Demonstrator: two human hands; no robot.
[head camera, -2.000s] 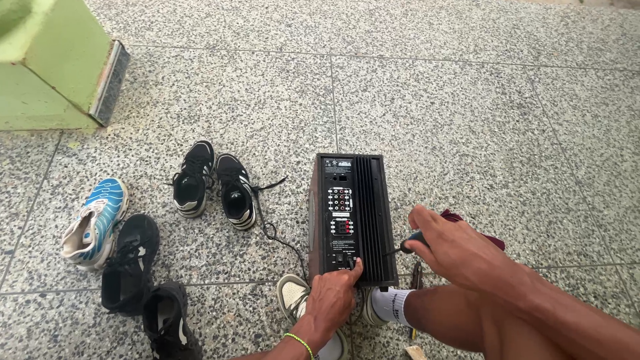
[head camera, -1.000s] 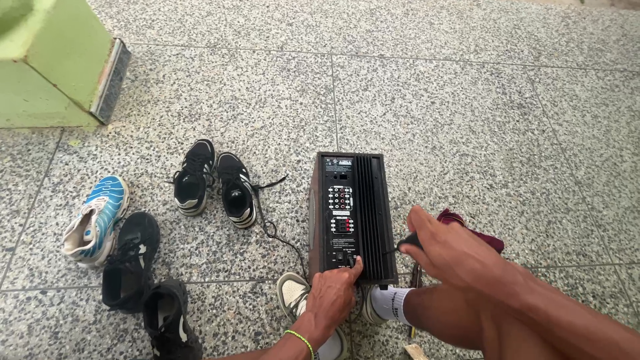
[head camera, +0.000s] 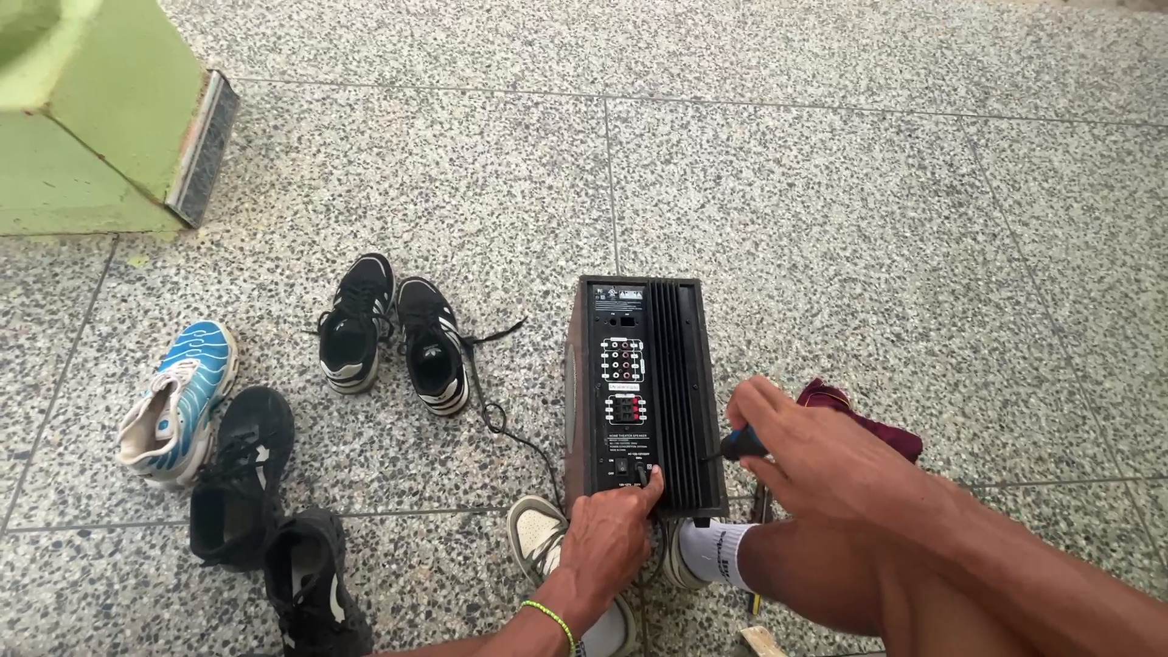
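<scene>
A black home theater speaker (head camera: 623, 383) stands on the floor between the feet, its rear panel with jacks, terminals and ribbed heatsink (head camera: 677, 392) facing up. My left hand (head camera: 610, 534) lies at the panel's near end, the index finger extended onto it beside the power cord's entry. My right hand (head camera: 798, 447) grips the dark blue and black handle of a screwdriver (head camera: 746, 444) at the speaker's right side. Its thin shaft points left toward the panel's right edge; whether the tip touches a screw cannot be told.
Two black striped shoes (head camera: 358, 324) sit left of the speaker. Farther left are a blue and white shoe (head camera: 182, 401) and black shoes (head camera: 242, 474). A black cord (head camera: 520, 438) runs along the floor. A maroon cloth (head camera: 858, 424) lies right; a green pillar base (head camera: 109, 137) stands upper left.
My right hand has shifted slightly around the screwdriver handle at the speaker's right edge. My left index finger stays on the panel.
</scene>
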